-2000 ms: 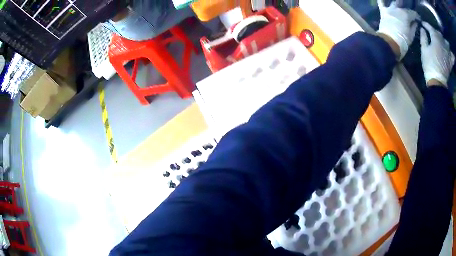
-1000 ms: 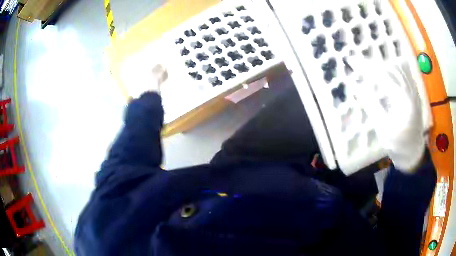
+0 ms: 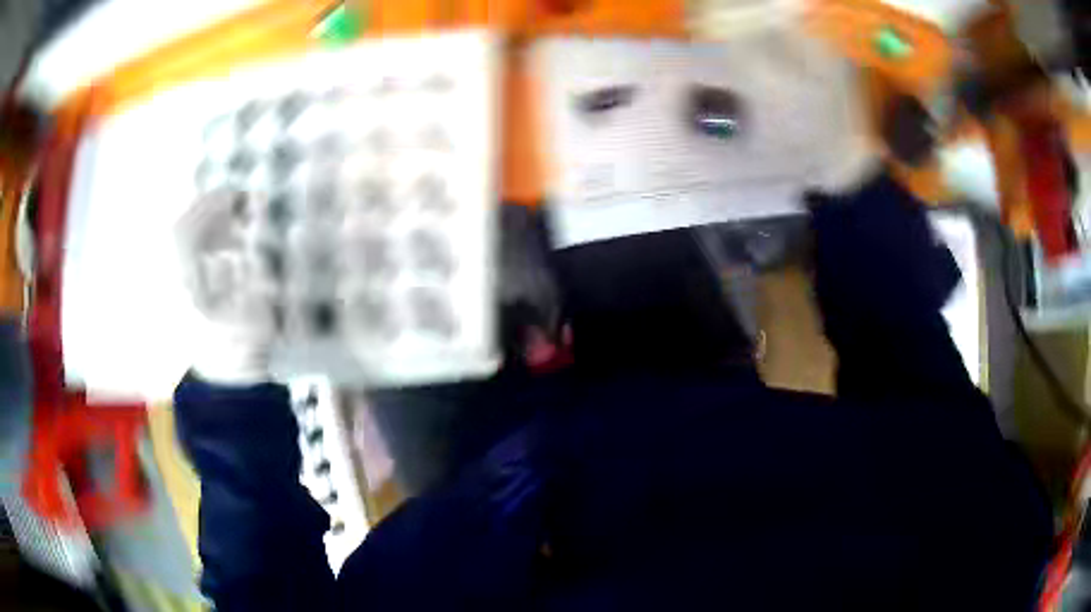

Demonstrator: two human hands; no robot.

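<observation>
The view is strongly blurred. A white foam tray (image 3: 132,251) with rows of lobed pockets, some dark, lies in front of me on the left. My left hand (image 3: 227,281), white-gloved, is over the tray's left part; whether it holds a part cannot be told. A white printed sheet (image 3: 646,179) lies to the right, with a larger black piece (image 3: 715,110) and a smaller dark piece (image 3: 607,99) on it. My right hand (image 3: 826,108), white-gloved, is at the sheet's right side; its fingers blend into the blur.
The orange machine ledge (image 3: 520,132) runs behind the tray and sheet, with a green button (image 3: 339,24) at the left and another (image 3: 890,43) at the right. A red stool (image 3: 90,460) stands lower left. Another pocketed tray (image 3: 317,460) shows below my left sleeve. Cardboard (image 3: 796,329) lies below the sheet.
The view has swung right to show the sheet and black pieces. My left hand has moved from the lower tray to the foam tray; my right hand has moved from that tray to the sheet.
</observation>
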